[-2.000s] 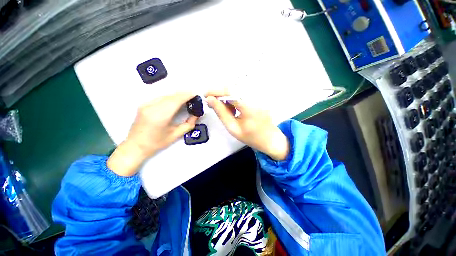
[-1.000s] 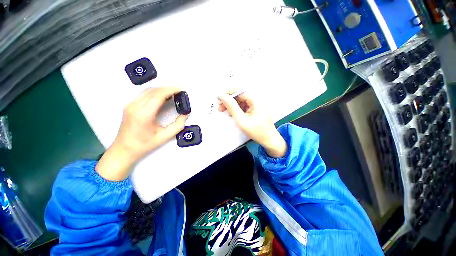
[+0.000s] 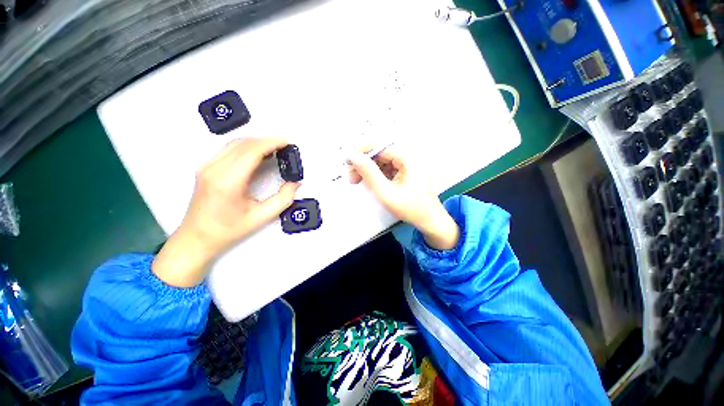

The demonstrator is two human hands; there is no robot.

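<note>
My left hand (image 3: 230, 194) holds a black housing (image 3: 290, 163) on edge between thumb and fingers, over the white work board (image 3: 262, 273). My right hand (image 3: 390, 186) holds a thin pale stick (image 3: 383, 148) like a pencil, low over the board; its tip is too small to make out. Tiny dark parts (image 3: 337, 178) lie scattered near its fingertips and farther up the board. A second housing (image 3: 300, 216) lies flat just below the held one. A third housing (image 3: 224, 111) lies flat at the upper left, each with a pale round mark.
A blue control box (image 3: 583, 47) stands at the upper right, with a white cable (image 3: 512, 99) near the board's edge. A blister tray of black housings (image 3: 655, 214) is at the right. Stacked trays (image 3: 119, 55) lie beyond the board. Plastic bags (image 3: 28, 337) lie at the left.
Since the first frame, my right hand has moved away from the held housing and down to the scattered parts. The housing has turned on edge in my left hand. Little differs from one second ago.
</note>
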